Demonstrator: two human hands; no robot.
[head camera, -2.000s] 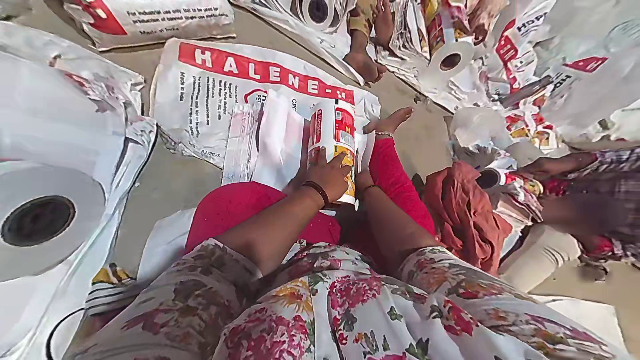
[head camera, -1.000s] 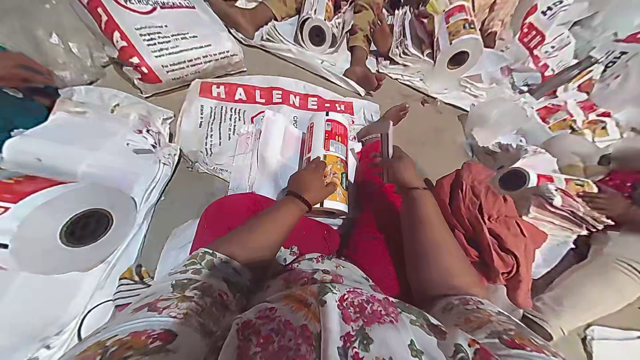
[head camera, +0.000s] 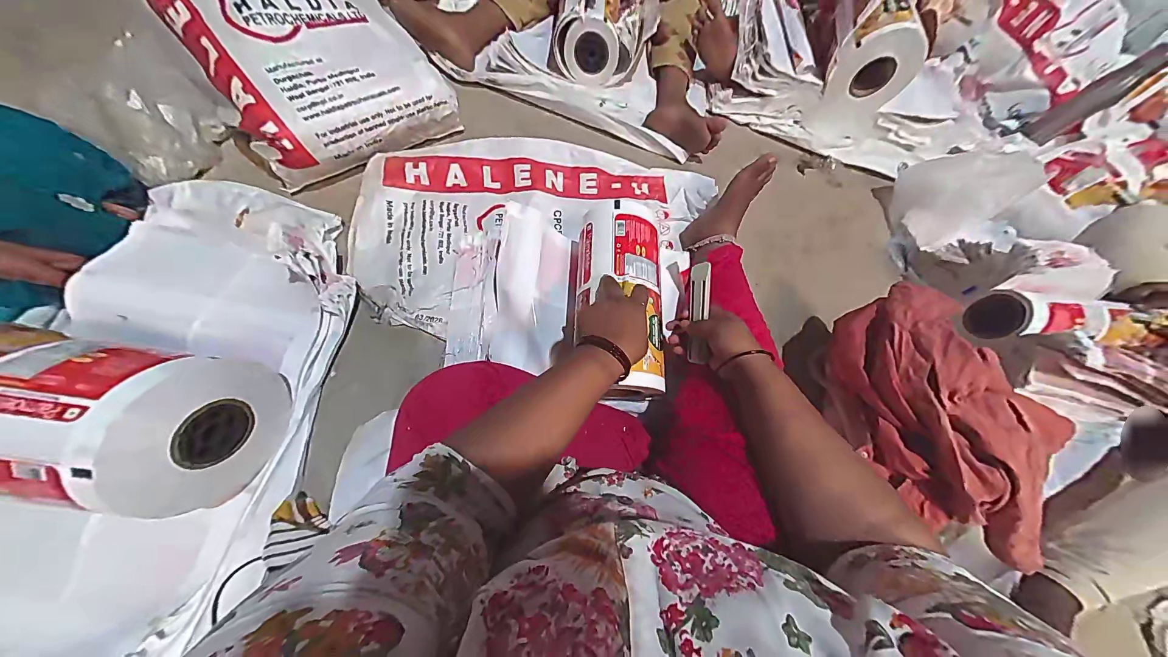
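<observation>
A roll of printed plastic film (head camera: 639, 246), red, white and yellow, lies between my legs, its length pointing away from me. My left hand (head camera: 613, 319) rests on top of the roll with the fingers bent; whether it grips the film cannot be told. Just right of the roll, my right hand (head camera: 716, 336) holds a slim metal-and-dark tool (head camera: 700, 297), upright, possibly a cutter knife. Under and beyond the roll are white sheets (head camera: 529, 283) on a printed white woven sack (head camera: 401, 246).
A large film roll (head camera: 146, 438) lies on sacking at left. A rust-coloured cloth (head camera: 940, 420) is heaped at right. Another film roll (head camera: 1049, 315) lies beyond it. Co-workers' feet (head camera: 684, 128) and more rolls (head camera: 589, 50) are at the top. A filled sack (head camera: 338, 82) stands upper left.
Two seconds ago both hands were at the roll. My right hand has since moved off to its right side and shows the slim tool. My left hand stays on the roll.
</observation>
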